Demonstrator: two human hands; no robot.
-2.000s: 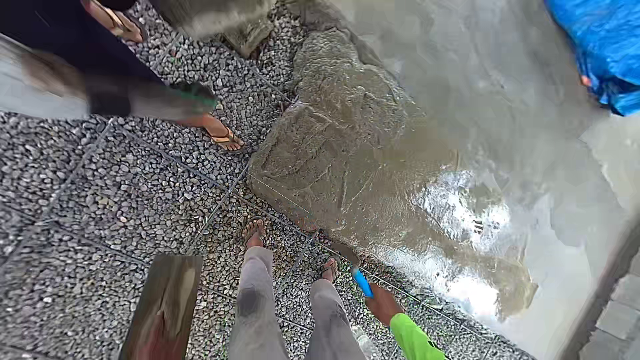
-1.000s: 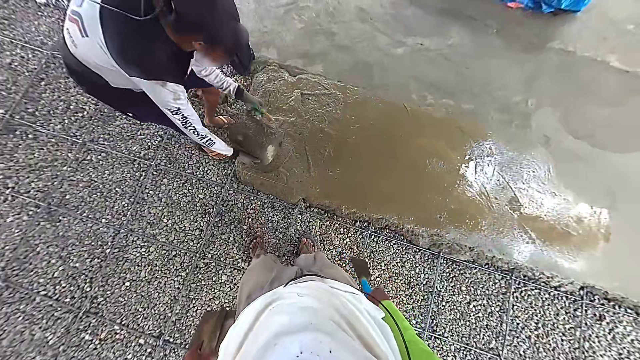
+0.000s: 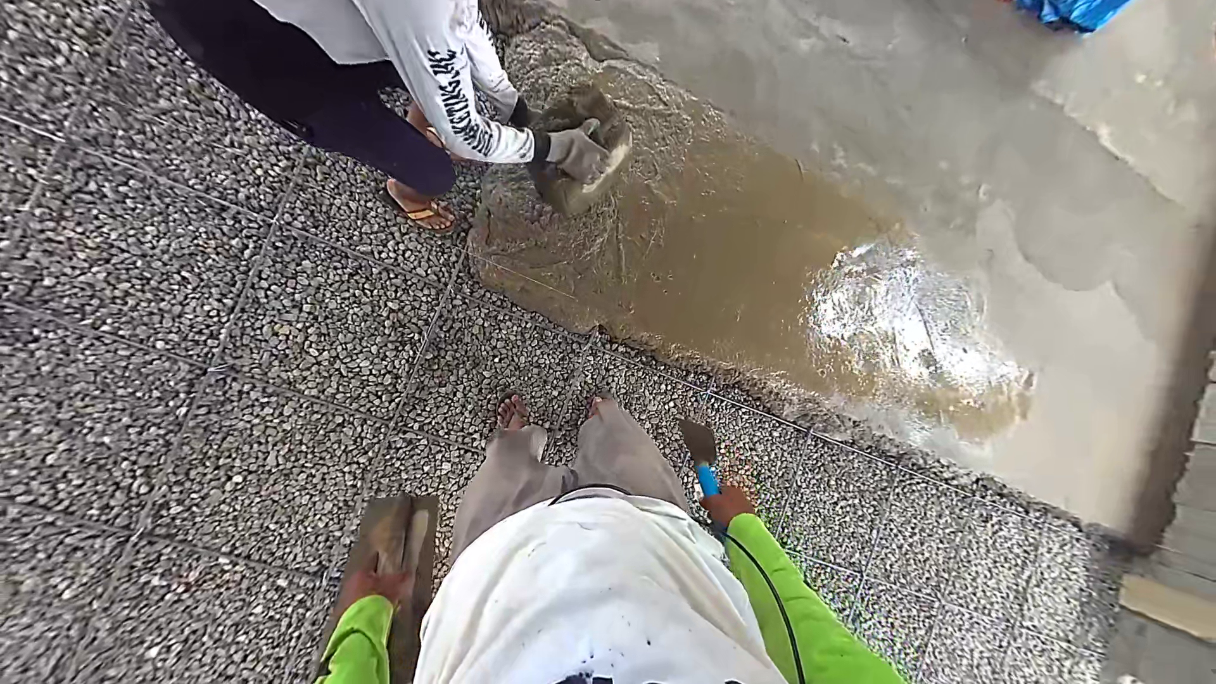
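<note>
My left hand [image 3: 382, 578], at the lower left, is closed around a long flat wooden float [image 3: 420, 532] that hangs beside my leg. At the lower right my right hand [image 3: 730, 503] grips the blue handle of a trowel [image 3: 699, 442], its blade pointing away from me over the gravel. Both tools are clear of the wet concrete [image 3: 741, 256], whose brown surface has a shiny patch at the right. Across from me, a co-worker's gloved hand [image 3: 577, 152] is on a round, concrete-smeared container [image 3: 575, 195] tilted over the rough left part of the concrete.
Gravel [image 3: 313, 332] crossed by a grid of metal wire [image 3: 204, 375] lies under my feet and to the left. The co-worker [image 3: 418, 76] bends at the upper left, a sandalled foot near the concrete edge. A blue tarp [image 3: 1073, 11] lies at the top right; blocks [image 3: 1199, 489] line the right side.
The trowel was at the concrete's edge two seconds ago and is now back near my leg. The co-worker has bent over the concrete, and the container has moved from its edge onto the rough part.
</note>
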